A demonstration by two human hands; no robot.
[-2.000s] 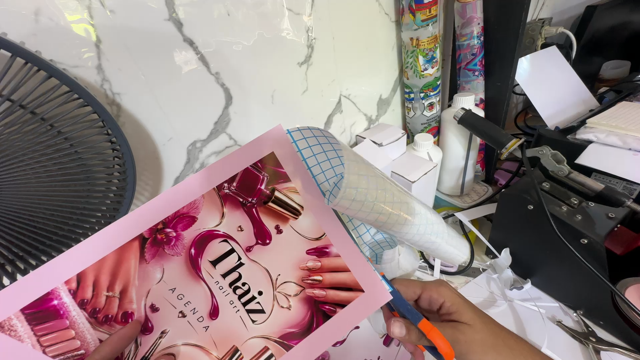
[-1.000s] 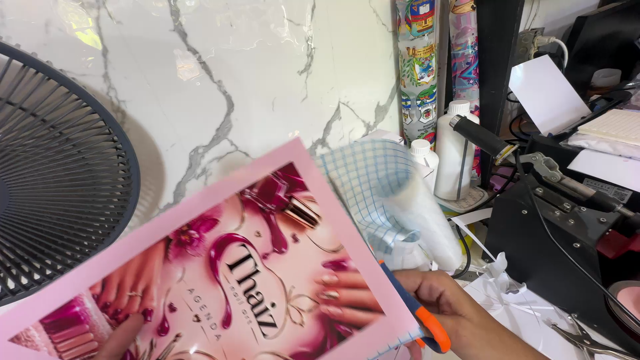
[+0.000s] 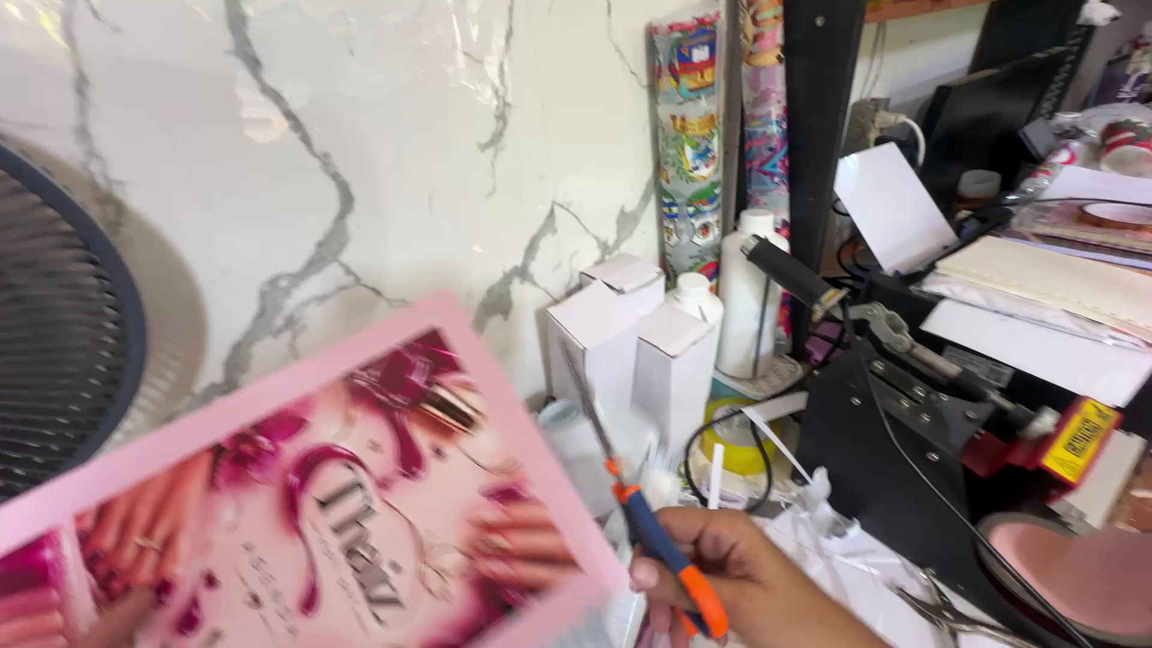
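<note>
A printed cover sheet with a pink border (image 3: 450, 531) fills the lower left of the head view, slightly blurred. My left hand (image 3: 121, 621) is at the bottom left, its fingertips on the face of the sheet; the rest is hidden. My right hand (image 3: 729, 567) holds scissors with orange and dark blue handles (image 3: 657, 531) just right of the sheet's edge. The blades point up and to the left and look closed. Below the sheet's right corner, a pale piece of material shows in part.
A dark round fan (image 3: 72, 333) stands at the left by the marbled wall. White boxes (image 3: 670, 369), white bottles (image 3: 751, 306) and a yellow tape roll (image 3: 742, 441) stand behind my right hand. A black press machine (image 3: 900, 450), pliers (image 3: 954, 612) and paper scraps (image 3: 819, 531) are at the right.
The curled, blue-gridded backing that stood beyond the sheet's right edge is gone from there, so the white boxes show. The scissors have turned upright, away from the sheet's edge. The view has shifted right.
</note>
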